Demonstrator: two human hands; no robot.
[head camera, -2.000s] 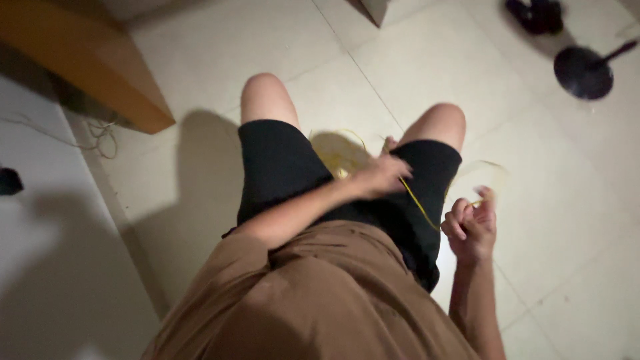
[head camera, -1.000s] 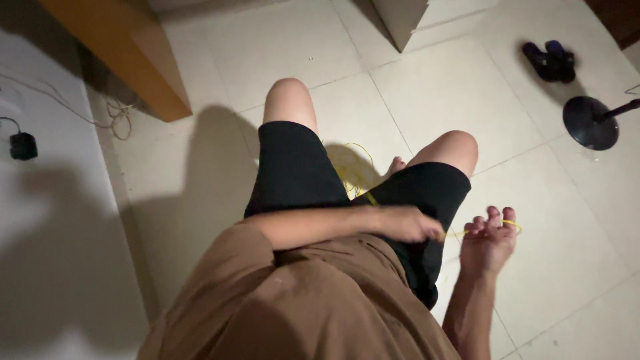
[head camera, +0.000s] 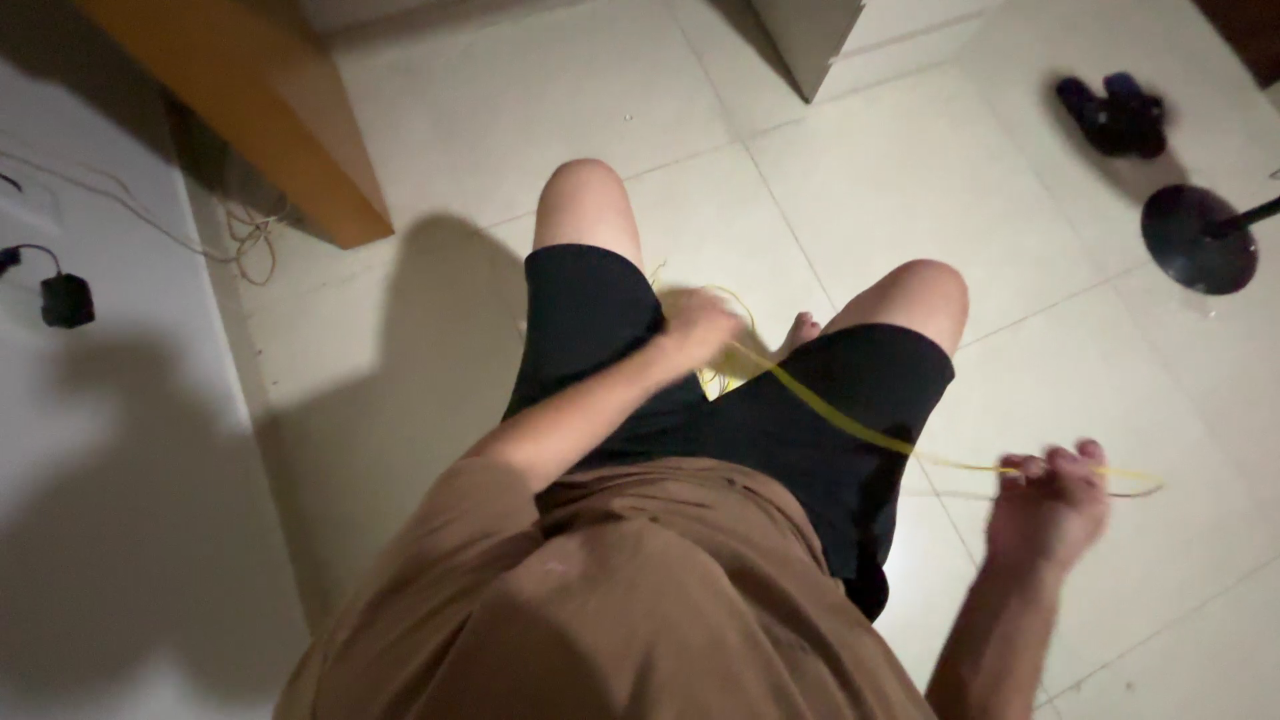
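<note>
A thin yellow cord (head camera: 840, 416) runs slack across my right thigh between my two hands. My left hand (head camera: 705, 325), blurred, is closed around its left part, above the gap between my thighs. Out to the right, my right hand (head camera: 1050, 500) holds the other part in its bent fingers, and a short loop sticks out past the fingertips. More yellow cord (head camera: 716, 380) lies in loose coils between my legs, partly hidden by my left hand and the black shorts.
An orange-brown wooden furniture panel (head camera: 290, 120) and tangled pale cables (head camera: 250, 235) are at upper left. A black adapter (head camera: 67, 300) is by the white wall. A grey cabinet corner (head camera: 810, 50) juts in at the top. Dark footwear (head camera: 1120, 115) and a round black stand base (head camera: 1198, 240) are at upper right.
My left hand, close to my right hand a second ago, has moved away to the left, over the gap between my thighs. The cord now spans my right thigh.
</note>
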